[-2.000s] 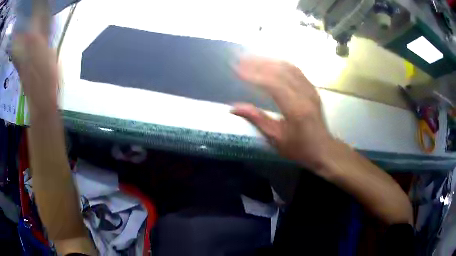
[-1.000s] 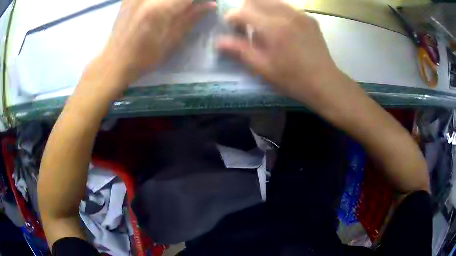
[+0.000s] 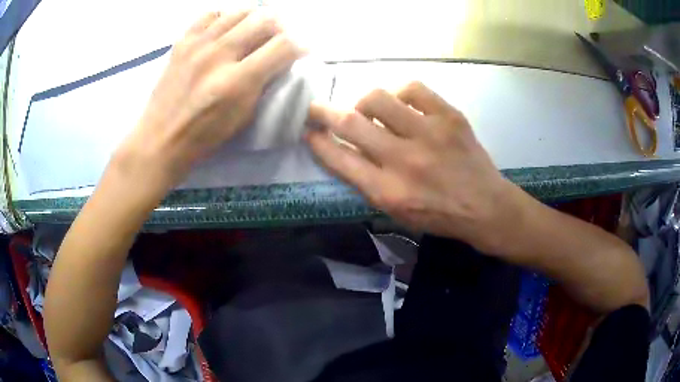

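A pale fabric piece (image 3: 82, 138) lies on the white table (image 3: 544, 112), with a thin dark edge showing at its upper left. Its right part is bunched between my hands. My left hand (image 3: 216, 86) lies over the fabric with its fingers curled on the bunched part. My right hand (image 3: 406, 145) is just right of it, with thumb and fingertips pinching the fabric's right end. The fingertips are partly blurred. A dark grey panel and pale strips (image 3: 358, 276) lie at my lap below the table edge.
Scissors with orange and red handles (image 3: 641, 123) lie at the right. The worn green table edge (image 3: 276, 203) runs below my hands. A red-rimmed basket (image 3: 190, 298) holds fabric at lower left; a blue basket (image 3: 528, 317) is at lower right.
My left hand has come from the far left to join my right hand at the fabric. The dark panel now shows a pale side up. The view has tilted down; the machine head is out of sight.
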